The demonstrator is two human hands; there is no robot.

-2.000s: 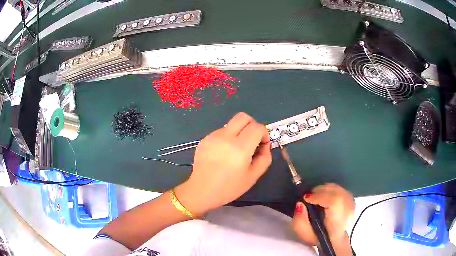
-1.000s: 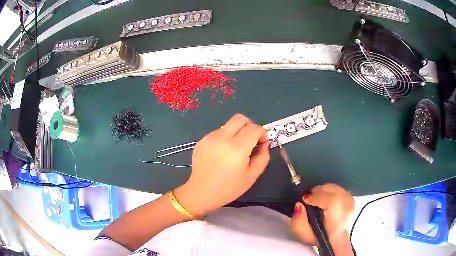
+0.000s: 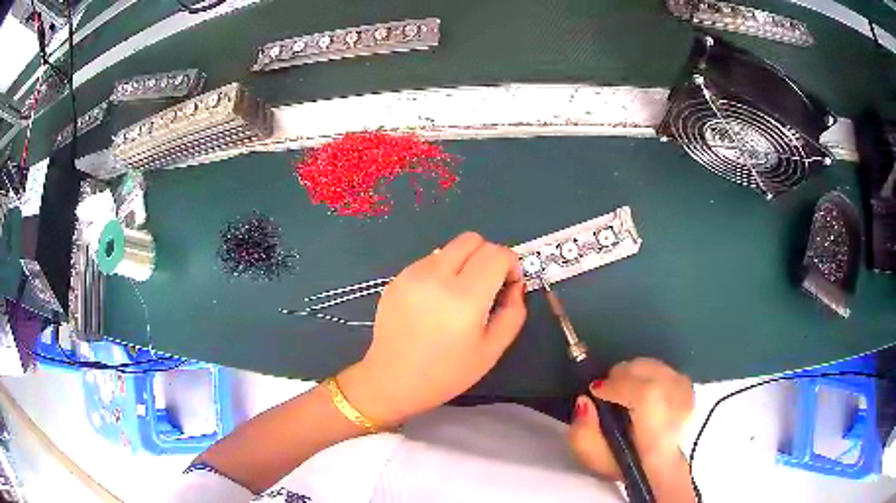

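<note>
A silver-grey LED module (image 3: 573, 248) lies on the green mat, tilted up to the right, with round parts in a row; my left hand covers its left end. My left hand (image 3: 447, 314) is bare, with pinched fingertips at the module. Two thin pale legs, seemingly tweezers (image 3: 344, 292), stick out leftward from under it, with a thin dark-and-light strand (image 3: 329, 316) below them. What the fingertips pinch is hidden. My right hand (image 3: 634, 418) holds the black soldering iron (image 3: 619, 437) like a pen; its tip is at the module's lower edge, by my left fingertips.
A red wire heap (image 3: 368, 172) and a smaller black heap (image 3: 253, 246) lie left of centre. A white metal rail (image 3: 472, 110) crosses behind. Stacked modules (image 3: 192, 128) and a solder spool (image 3: 128, 248) are left. A fume fan (image 3: 737, 133) and a dark holder (image 3: 830, 251) are right.
The view has shifted slightly, so loose modules at the back sit further right. My hands and the iron are nearly where they were; the iron tip stays at the module.
</note>
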